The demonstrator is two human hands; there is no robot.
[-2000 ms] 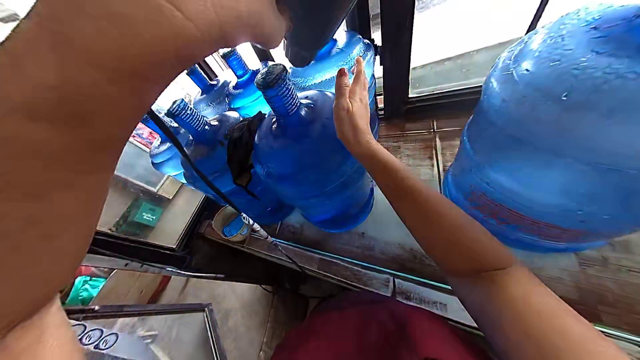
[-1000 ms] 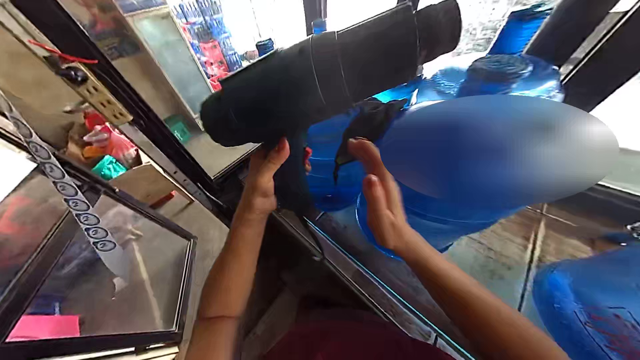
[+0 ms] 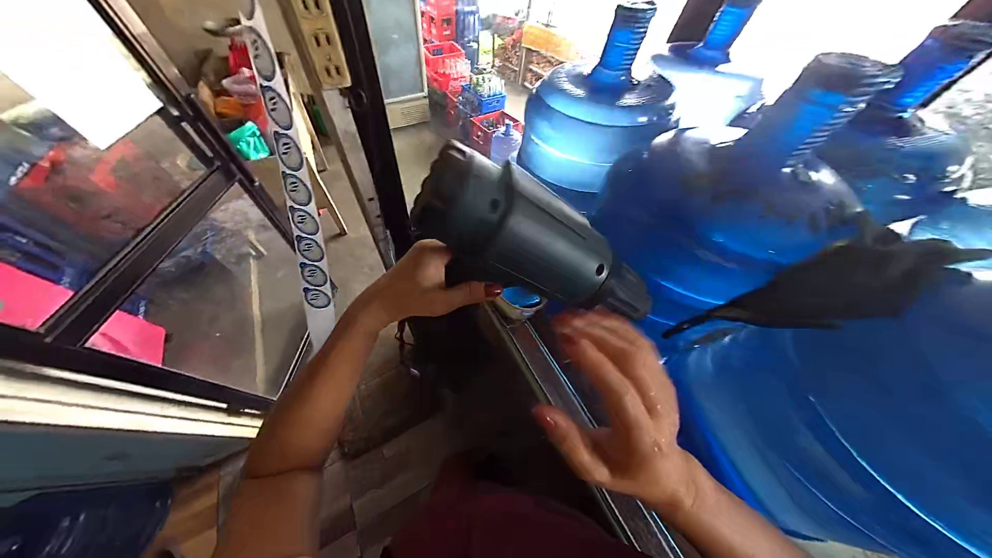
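Note:
My left hand [image 3: 422, 287] is closed around the handle of a dark grey heat gun [image 3: 542, 232], whose narrower nozzle end points to the lower right. Just below that nozzle is my right hand [image 3: 620, 411], fingers apart and holding nothing; its skin looks wet. Large blue plastic water jugs [image 3: 713, 209] stand upright to the right, their ribbed necks up. A black cloth or plastic piece [image 3: 821, 287] lies across the front of the jugs, its tip near my right hand.
At the left is a glass door with a dark frame [image 3: 147, 271]. A strip of round stickers [image 3: 297, 190] hangs beside a power outlet strip [image 3: 324, 46]. A small round container [image 3: 521, 301] sits on the ledge. Red crates [image 3: 445, 66] stand farther back.
The heat gun, over the jugs a second ago, now points to the lower right in my left hand. Two seconds ago my right hand was beside a jug's neck. The view has swung left.

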